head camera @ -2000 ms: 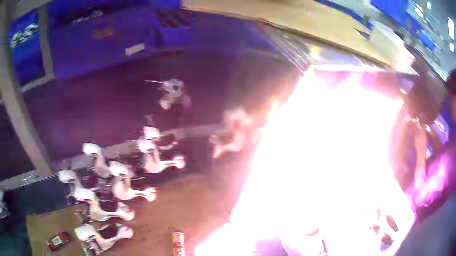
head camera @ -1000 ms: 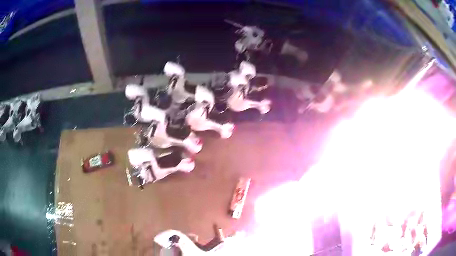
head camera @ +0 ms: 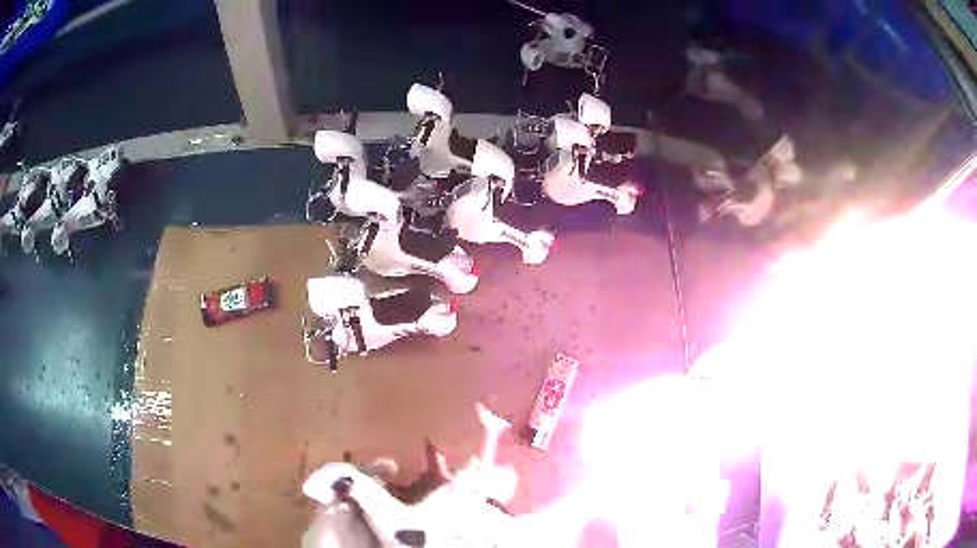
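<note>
A white scooter body (head camera: pixel 426 516) shows large at the lower centre, cut off by the bottom edge and partly lost in glare. A thin pale piece sticks up from it. Pale and reddish shapes around it are too washed out to tell as hands or parts. I cannot make out my left hand or my right hand, or what either holds. Several white toy scooters with dark seats, one of them the front scooter (head camera: pixel 348 321), stand grouped on and behind the brown cardboard sheet (head camera: pixel 289 428).
A red-and-black item (head camera: pixel 238 302) lies at the cardboard's left. A red-white narrow packet (head camera: pixel 553 401) lies at its right. More scooters (head camera: pixel 70 203) stand at far left. A dark conveyor (head camera: pixel 375 54) behind carries scooters. A glaring crate (head camera: pixel 787 492) with parts fills the lower right.
The view has swung right to left across the bench, so the scooters and cardboard sit further right and higher. The large white body at the bottom shows more and has shifted left against the cardboard.
</note>
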